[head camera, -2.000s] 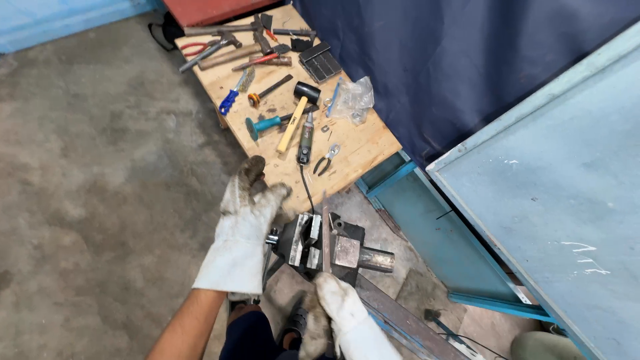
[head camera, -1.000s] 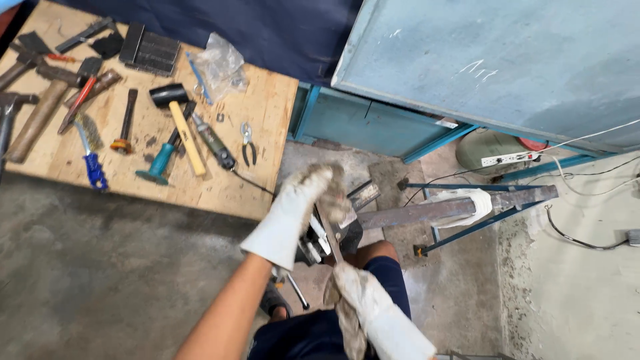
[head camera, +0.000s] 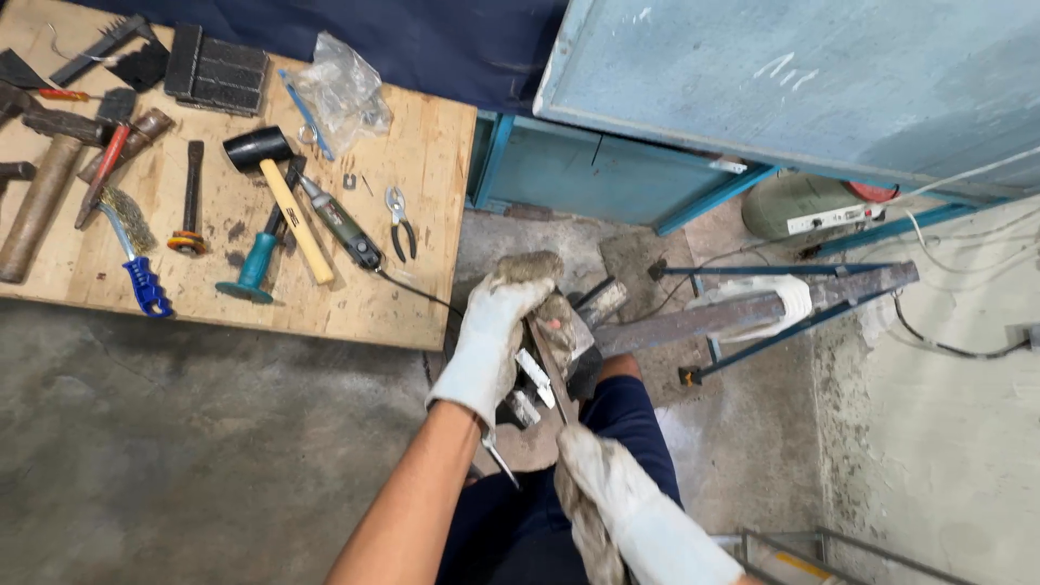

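A long flat metal bar, perhaps a file, lies slantwise over the jaws of a bench vise. My gloved left hand is at its far end, the fingers bent over it by the vise; glove and vise partly hide the contact. At the near end my gloved right hand is closed around it. Both work gloves are pale and stained brown. On the wooden table to the left are a rubber mallet, a rotary tool, slip-joint pliers, a teal-handled chisel and a blue-handled wire brush.
Hammers and a black metal block lie farther left on the wooden table. A cord runs from the rotary tool toward the vise. Right of the vise are a steel beam on a blue stand, a gas cylinder and a power strip.
Two seconds ago my left hand was raised with its fingers spread, off the bar; now it is at the bar's far end. My right hand stays on the near end. The view has swung right.
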